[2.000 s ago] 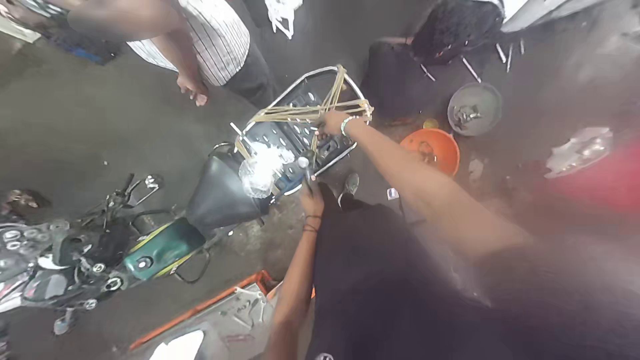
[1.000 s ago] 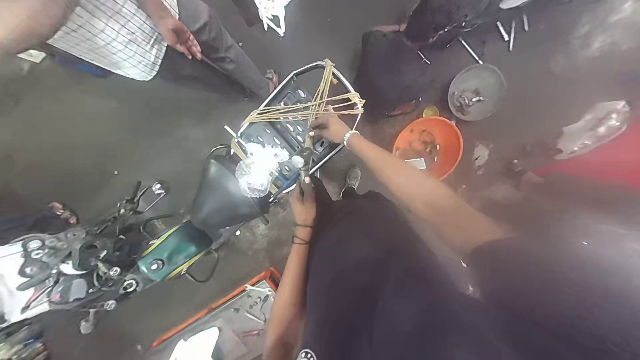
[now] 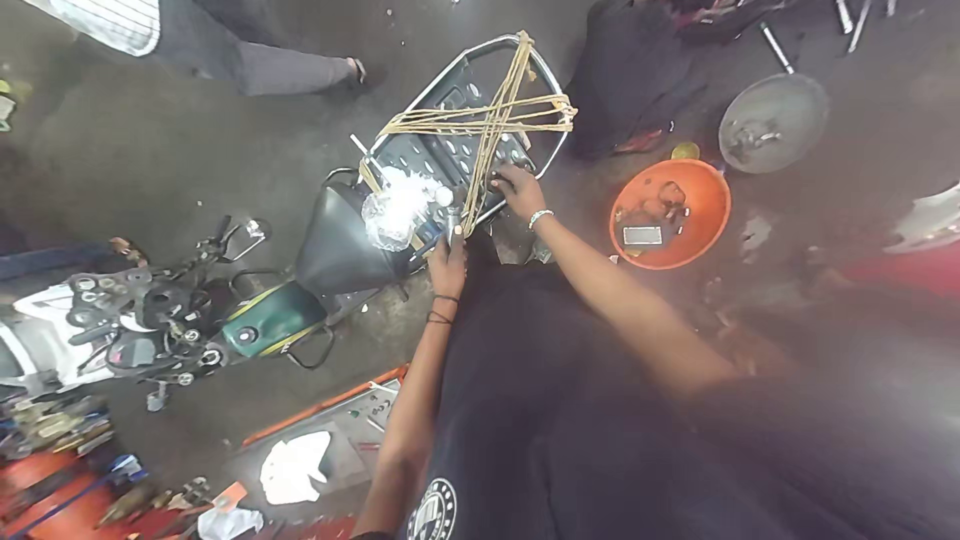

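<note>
A motorcycle with a green fuel tank [image 3: 274, 319] and black seat [image 3: 345, 244] carries a dark rear rack with a metal rim [image 3: 431, 94]. Tan elastic cords [image 3: 499, 116] cross over the rack. My left hand [image 3: 448, 266] holds a small dark cylindrical object [image 3: 453, 219], its kind unclear, at the rack's near front corner. Beside it lies a shiny clear plastic bag [image 3: 390, 221], partly washed out by glare. My right hand [image 3: 520, 189] is at the rack's near edge, right of the cords, fingers bent; whether it grips something small is not clear.
An orange basin [image 3: 724, 202] with parts and a grey basin [image 3: 810, 112] stand at the right. A person's leg [image 3: 300, 69] is at the upper left. A tray with an orange rim [image 3: 322, 407] holds tools below. Another motorcycle's handlebar area [image 3: 135, 322] stands at the left.
My right hand has drawn back from the cords toward the rack's near edge. The person at the upper left has moved farther out of view.
</note>
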